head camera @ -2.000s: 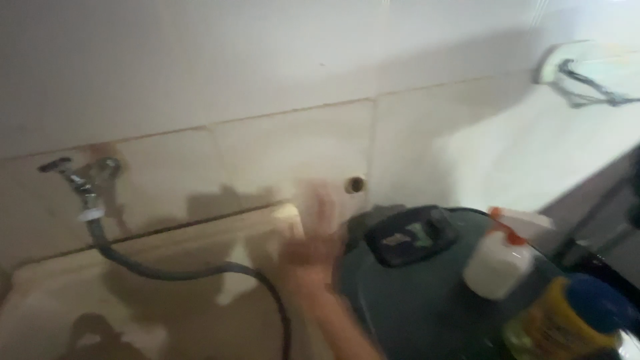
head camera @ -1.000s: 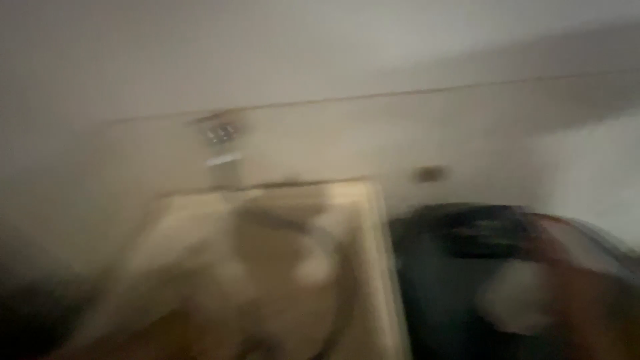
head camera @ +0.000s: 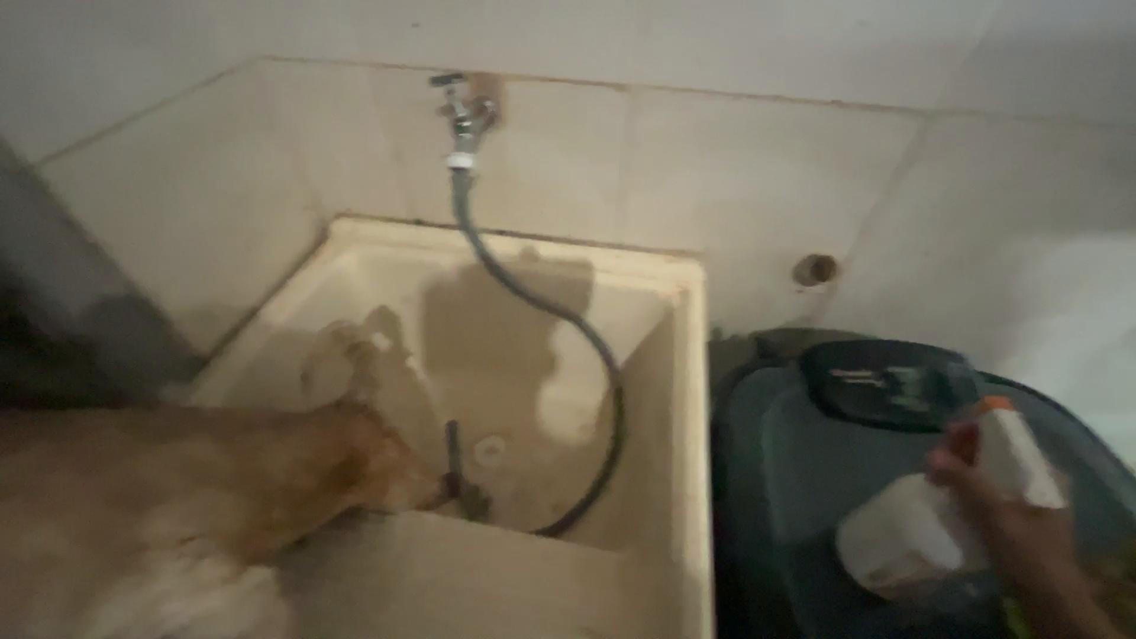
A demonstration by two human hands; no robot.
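Observation:
From the lower left, my blurred left hand [head camera: 390, 466] reaches over a cream plastic laundry sink [head camera: 694, 399]. Its fingertips are near or touching a small dark stick-like object [head camera: 453, 453]; the grip is too blurred to make out. On the right, my right hand [head camera: 1007, 501] is closed around the neck and trigger area of a white spray bottle [head camera: 901, 537] with an orange part on its head. This bottle is over the dark green-grey lid [head camera: 803, 497] of a rounded appliance or bin. A grey hose [head camera: 568, 312] curves from the metal tap [head camera: 463, 120] into the sink.
A pale tiled wall [head camera: 754, 160] runs behind the sink, with an open pipe hole [head camera: 815, 270] right of the tap. A dark raised panel [head camera: 879, 383] lies at the back of the lid. Part of something yellow-green shows at the lower right edge.
My right hand is now on the spray bottle, which stood untouched two seconds ago. My left arm has come in over the sink. The view has swung left.

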